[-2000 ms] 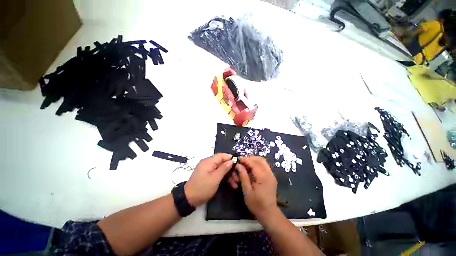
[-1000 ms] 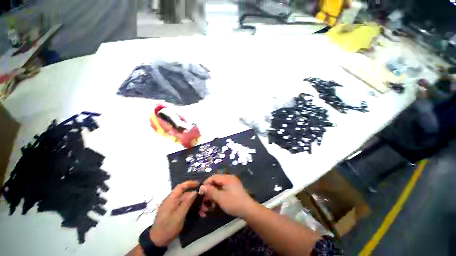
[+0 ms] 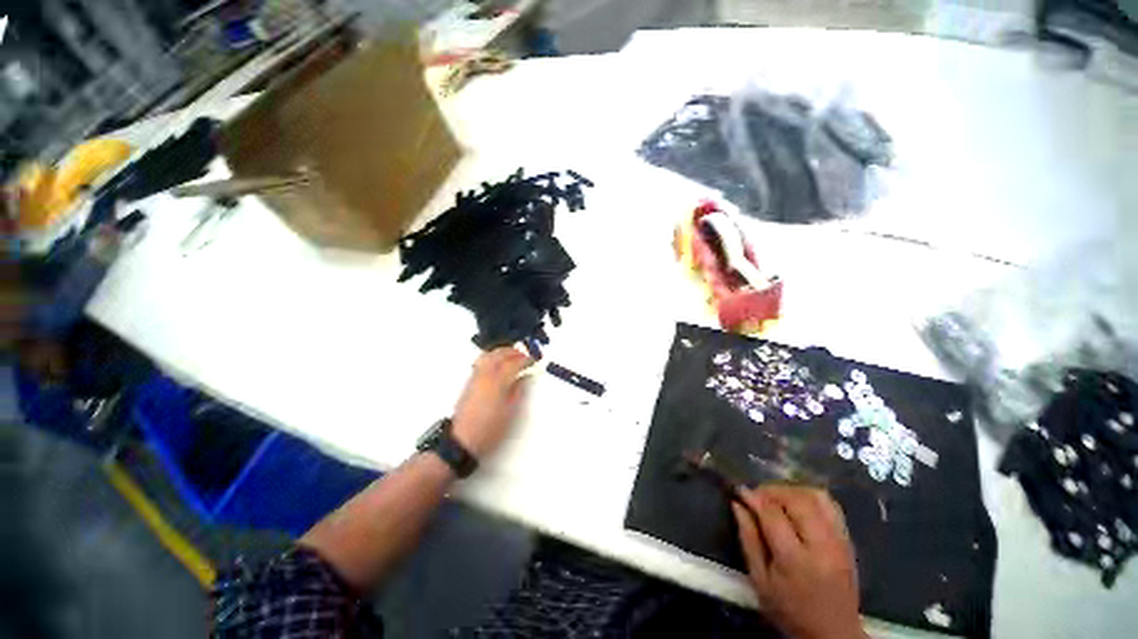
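Note:
My left hand (image 3: 497, 393) reaches to the lower end of the heap of black fabric tabs (image 3: 505, 256); its fingertips are at the tabs, and whether they grip one is unclear. A single black tab (image 3: 575, 378) lies just right of it. My right hand (image 3: 801, 549) is low over the black mat (image 3: 668, 493), fingers curled, with a thin dark piece (image 3: 709, 467) at its fingertips; tab or tool is unclear. Shiny small metal parts (image 3: 764, 381) and whiter round parts (image 3: 877, 428) lie on the mat above it.
A red and yellow tape dispenser (image 3: 730, 268) stands behind the mat. A plastic bag of black pieces (image 3: 780, 150) lies at the back. Fitted tabs with white dots (image 3: 1083, 468) and a crumpled clear bag (image 3: 998, 356) are at right. A cardboard box (image 3: 356, 144) stands back left.
The view has swung left. My hands, together over the mat before, are apart: the left has moved to the tab heap, the right stays over the mat.

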